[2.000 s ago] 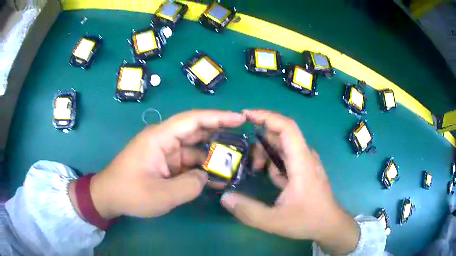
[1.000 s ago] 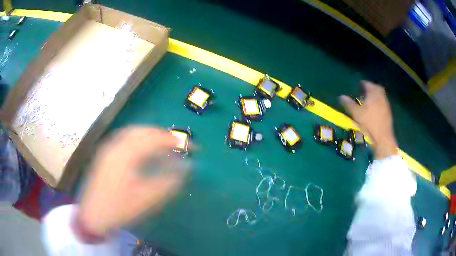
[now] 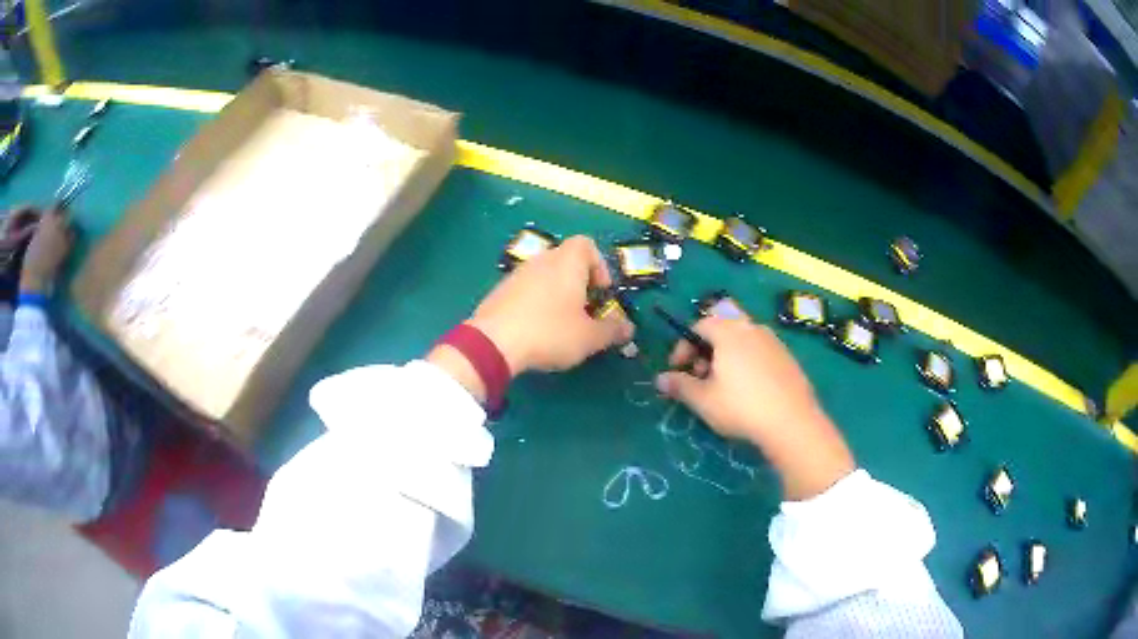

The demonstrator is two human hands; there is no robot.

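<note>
My left hand (image 3: 549, 306), with a dark red band at the wrist, has its fingers on a black smartwatch unit (image 3: 608, 307) with a yellow-edged module. The fingers partly cover the unit. My right hand (image 3: 749, 381) holds slim black tweezers (image 3: 680, 327), which point up and left toward that unit without visibly touching it. Another unit (image 3: 721, 307) is partly hidden behind my right hand. Pale thin wire loops (image 3: 637, 484) lie on the green mat below the hands.
A long cardboard tray (image 3: 431, 122) with whitish contents stands at left. Several units (image 3: 806, 308) lie along the yellow tape (image 3: 562, 182) and to the right. One unit (image 3: 905, 256) lies beyond the tape. Another person's hand (image 3: 48, 250) shows at far left.
My left hand has moved right and up onto a unit. My right hand has come back from beyond the tape, where a unit now lies. The unit earlier held between both hands is gone from them.
</note>
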